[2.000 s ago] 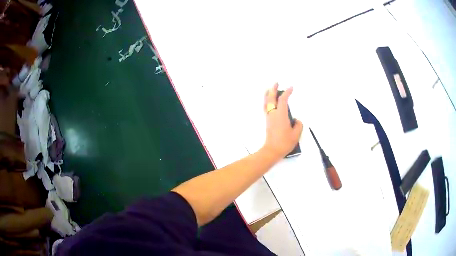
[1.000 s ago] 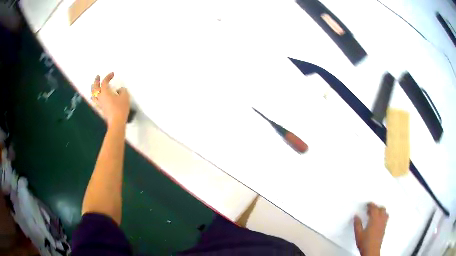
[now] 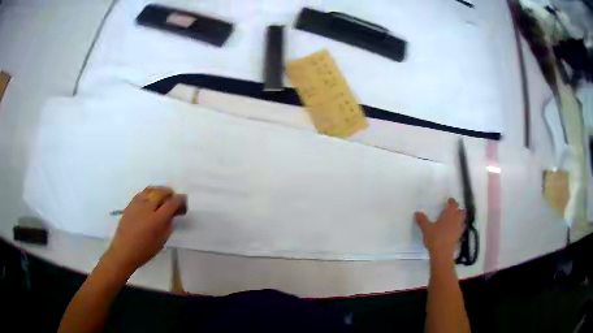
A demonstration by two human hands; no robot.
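A long white paper pattern (image 3: 286, 188) lies across the table in front of me. My left hand (image 3: 148, 211) is closed around the awl or small screwdriver (image 3: 117, 213) over the paper's left part; its thin shaft shows left of the hand and its dark handle end right of it, the rest hidden. My right hand (image 3: 443, 226) rests on the paper's right end, fingers spread, holding nothing visible. Black shears (image 3: 466, 214) lie just right of it. A small dark block weight (image 3: 30, 235) sits at the paper's lower left corner.
Beyond the paper lie a dark fabric strip (image 3: 416, 119), a yellow marked card (image 3: 328, 95), a dark bar (image 3: 274, 58), a labelled black weight (image 3: 185, 24) and a handled black weight (image 3: 351, 34). A pink strip (image 3: 492, 214) crosses the table at right. The table edge curves along the bottom.
The view has turned right. My left hand has let go of the small block weight and taken hold of the awl or screwdriver. My right hand has come onto the paper's right end.
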